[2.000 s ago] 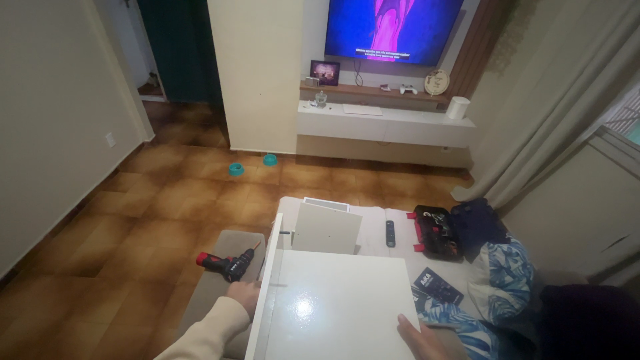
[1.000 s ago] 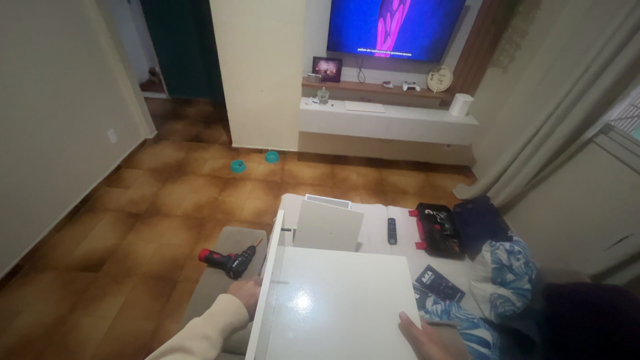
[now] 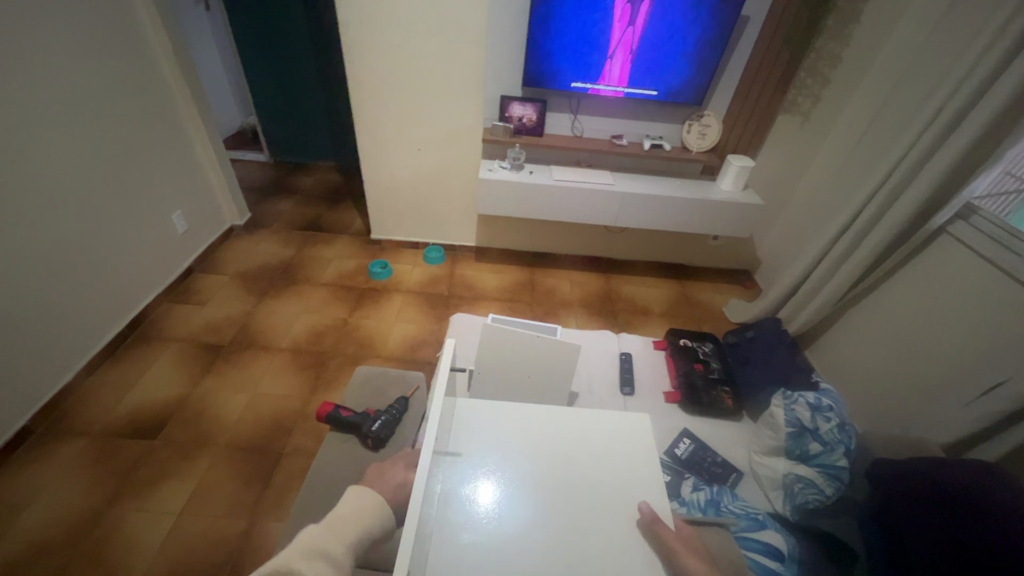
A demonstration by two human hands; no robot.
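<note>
A glossy white panel (image 3: pixel 552 480) lies in front of me, joined at its left edge to a narrow upright white board (image 3: pixel 426 472). My left hand (image 3: pixel 392 484) is at the outer side of that board, its fingers partly hidden behind it. My right hand (image 3: pixel 680 540) grips the panel's right edge, thumb on top. A metal pin (image 3: pixel 458 370) sticks out of the board near its far end. Left of the board, a black and red cordless drill (image 3: pixel 372 420) with a bit fitted lies on a grey cushioned surface (image 3: pixel 384 380).
Beyond the panel, a smaller white panel (image 3: pixel 524 364), a black remote control (image 3: pixel 626 374) and an open tool case (image 3: pixel 700 372) rest on a light cushioned surface (image 3: pixel 596 352). Booklets (image 3: pixel 704 458) and a leaf-patterned pillow (image 3: pixel 804 448) are at the right. Two teal bowls (image 3: pixel 380 270) stand on the tiled floor.
</note>
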